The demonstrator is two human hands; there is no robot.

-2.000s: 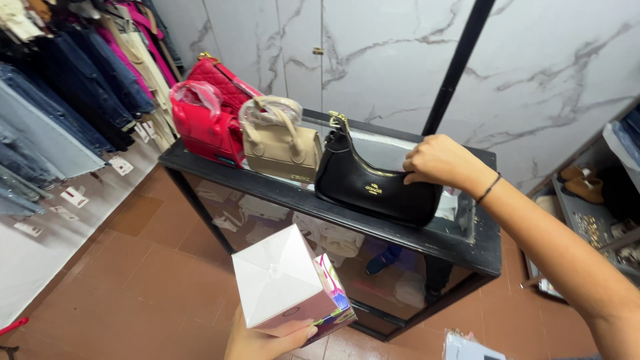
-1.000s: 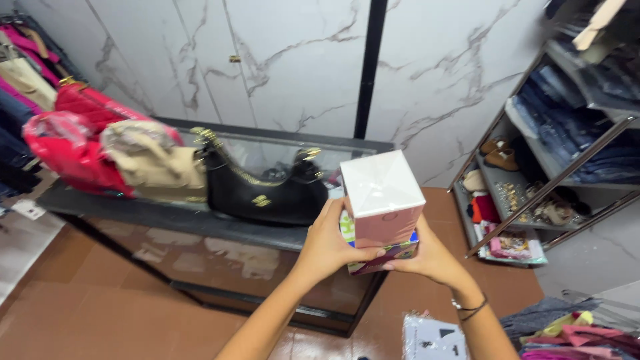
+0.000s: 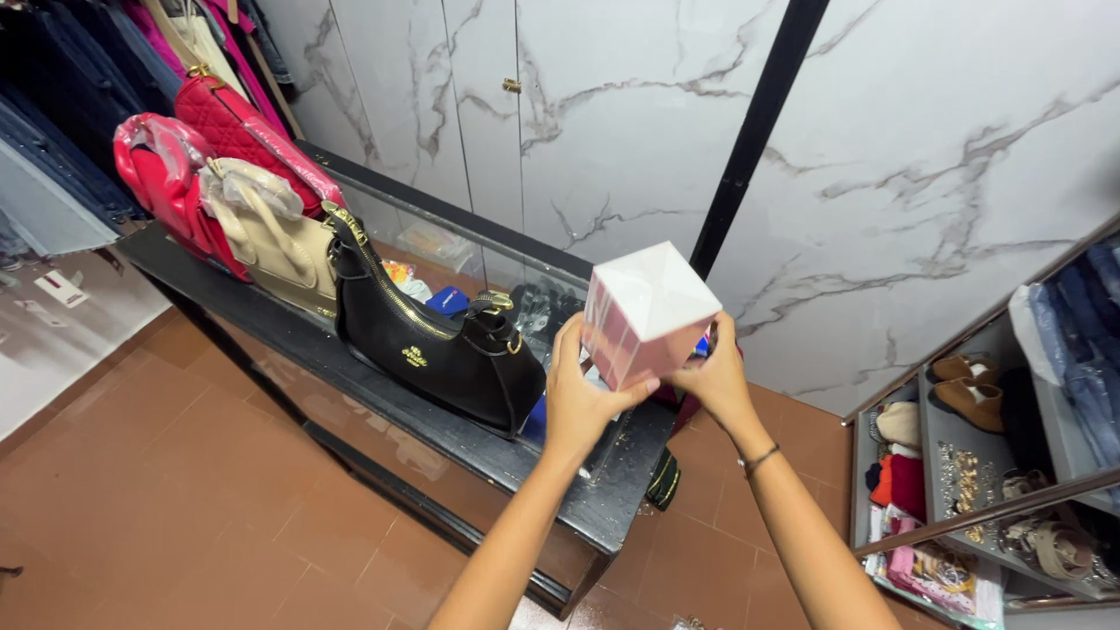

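Both hands hold a pink and white box wrapped in clear film [image 3: 652, 306] over the right end of a black-framed glass display case [image 3: 604, 516]. My left hand [image 3: 582, 394] grips its near left side. My right hand [image 3: 717, 376] holds its right side, where part of a colourful item shows, mostly hidden. Left of the hands a black leather shoulder bag [image 3: 429, 350] stands on the case. Beside it are a beige handbag [image 3: 280, 254] with wrapped handles, a red handbag [image 3: 179, 192] and a red quilted bag [image 3: 227, 131].
Jeans [image 3: 61, 131] hang at the upper left, with price tags below. A metal shelf unit [image 3: 927, 420] with brown shoes [image 3: 967, 389], jewellery and folded clothes stands at the right. Marble-patterned panels [image 3: 630, 114] and a black post [image 3: 752, 140] rise behind the case.
My right hand, on the black bag two seconds ago, has come to the box beside my left hand. Since one second ago the box is held over the case's right end. The view has shifted.
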